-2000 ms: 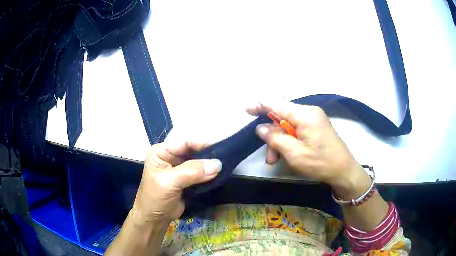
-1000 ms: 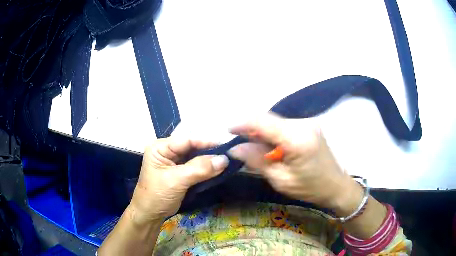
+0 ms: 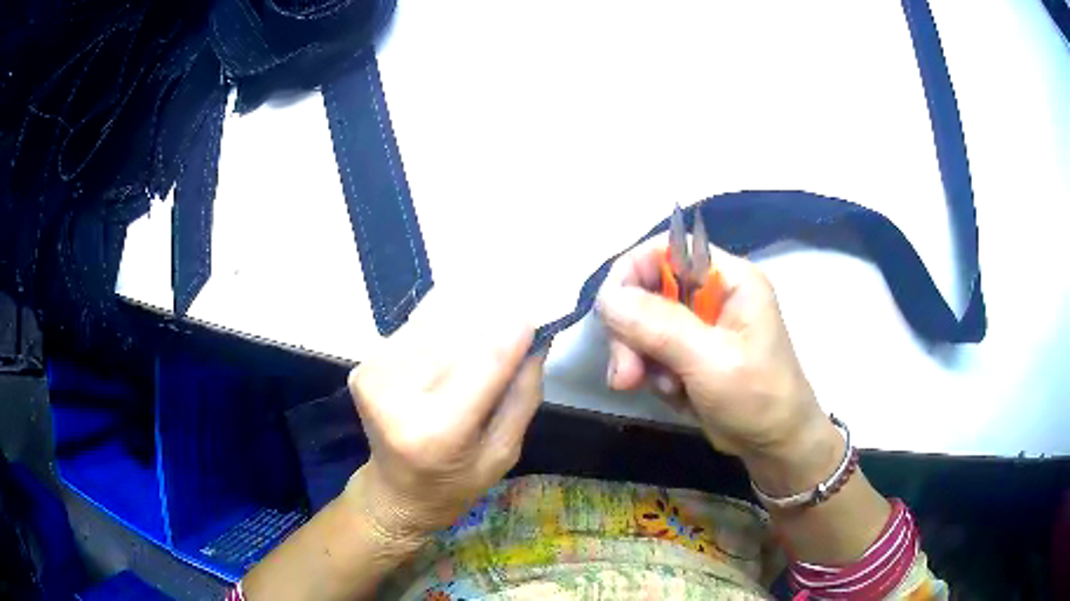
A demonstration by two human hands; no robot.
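A long dark denim strip point(image 3: 810, 211) runs from my left hand past my right hand, curves over the white table and goes up to the top right. My left hand point(image 3: 452, 411) is closed on the strip near the table's front edge, back of the hand up. My right hand point(image 3: 704, 352) holds orange-handled thread snips point(image 3: 692, 268), their two silver blades apart and pointing up, away from me. The strip passes behind the right hand's fingers; whether they also pinch it I cannot tell.
A tangled heap of dark strips point(image 3: 94, 129) fills the left of the white table point(image 3: 528, 141). One stitched strip end point(image 3: 381, 200) hangs from it toward the front edge. Blue bins point(image 3: 211, 470) stand below at the left. Another dark piece shows at the top right corner.
My left hand has turned over, its thumb no longer on top of the strip. The snips' blades now show, pointing up. The strip between my hands is pulled straighter and seen edge-on.
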